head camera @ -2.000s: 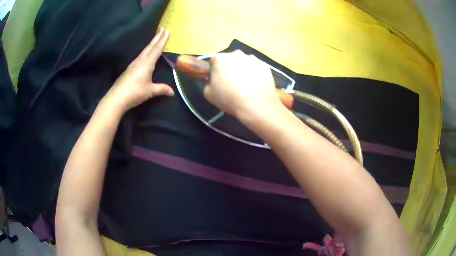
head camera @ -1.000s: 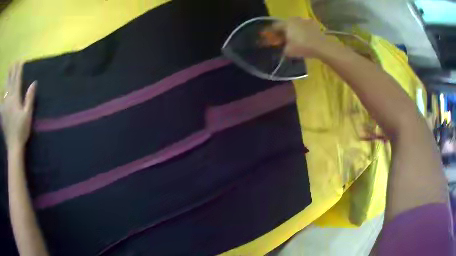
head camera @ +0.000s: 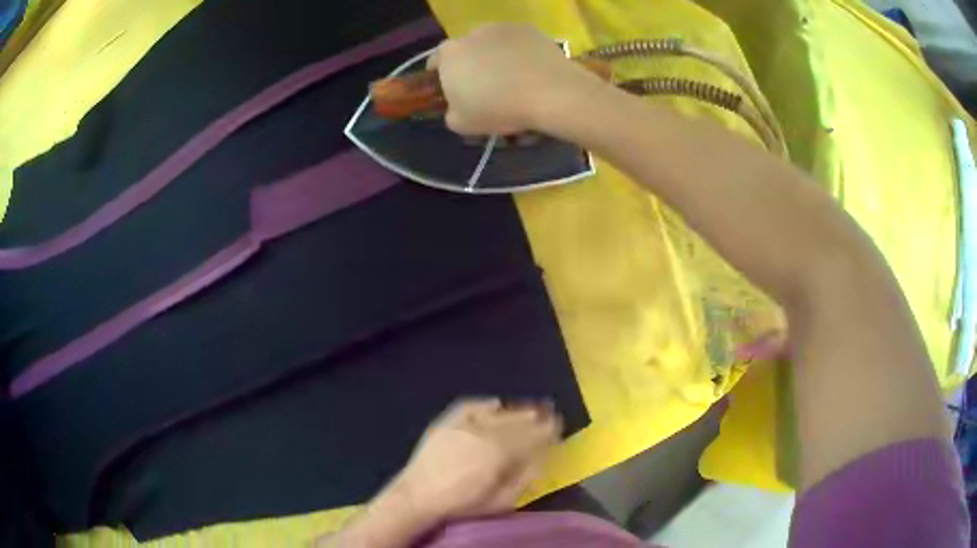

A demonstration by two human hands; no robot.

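Note:
A large black garment panel (head camera: 321,289) lies over the table with two purple seam strips running lengthwise; the lower strip widens into a purple step (head camera: 321,195). A third seam below is a thin dark ridge. My right hand (head camera: 498,80) is closed on the wooden handle of the steam iron (head camera: 471,155), which sits over the panel's straight right end, its tip to the left and its back over the yellow cover. My left hand (head camera: 482,455) is blurred, above the panel's lower right corner, fingers curled; whether it holds anything cannot be told.
The yellow table cover (head camera: 627,321) shows right of the panel, with loose folds at its edge. Ribbed metallic hoses (head camera: 686,86) run right from the iron. A pink cloth tie (head camera: 766,345) is beside my right forearm. Pale floor (head camera: 720,518) shows at the lower right.
My left hand has moved from the panel's left edge to its lower right corner. The iron has moved along the panel's end onto the wide strip's end. The view has shifted.

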